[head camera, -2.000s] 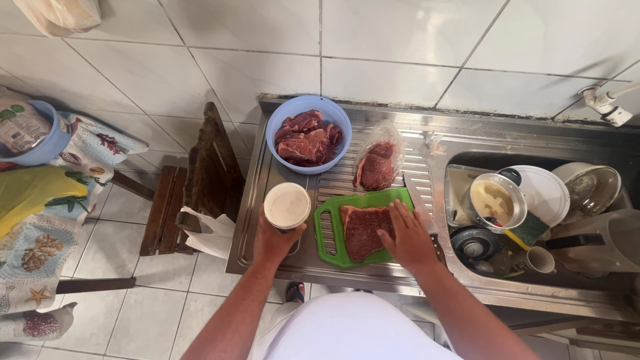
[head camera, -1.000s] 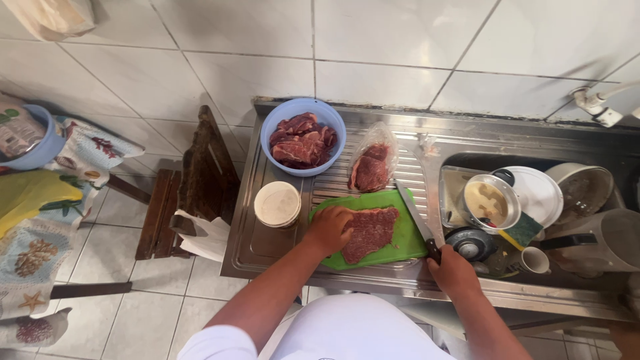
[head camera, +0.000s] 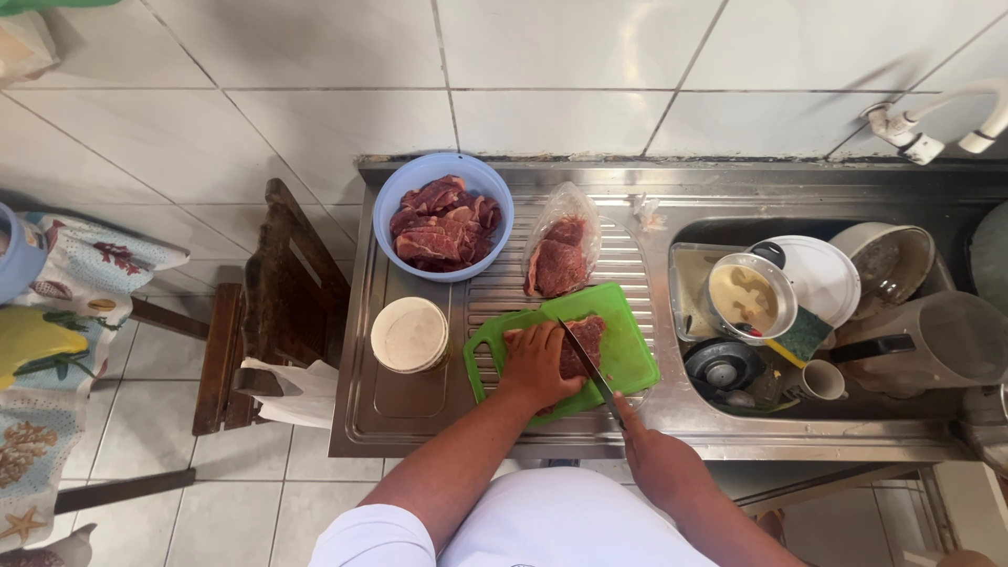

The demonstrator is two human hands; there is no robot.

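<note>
My left hand (head camera: pixel 537 368) presses down on a slab of raw meat (head camera: pixel 583 340) lying on a green plastic cutting board (head camera: pixel 630 335). My right hand (head camera: pixel 657 457) grips a kitchen knife (head camera: pixel 589 364) by its handle, with the blade lying across the meat just right of my left fingers. Whether the edge has gone into the meat I cannot tell. Behind the board, more meat (head camera: pixel 557 264) rests in a clear plastic bag (head camera: pixel 579 206). A light blue bowl (head camera: pixel 381 213) holds several pieces of raw meat (head camera: pixel 445 224). Left of the board stands a white-lidded tub (head camera: pixel 409 334).
The steel sink (head camera: pixel 787 425) at right is filled with a pot (head camera: pixel 752 295), a white lid (head camera: pixel 823 276), a pitcher (head camera: pixel 929 346), a cup (head camera: pixel 823 379) and a sponge (head camera: pixel 807 335). A tap (head camera: pixel 906 134) juts from the tiled wall. A wooden chair (head camera: pixel 287 291) stands left of the counter.
My left hand has gone from the tub to the meat. My right hand, earlier on the meat, now holds the knife, whose blade has moved from beside the meat to across it.
</note>
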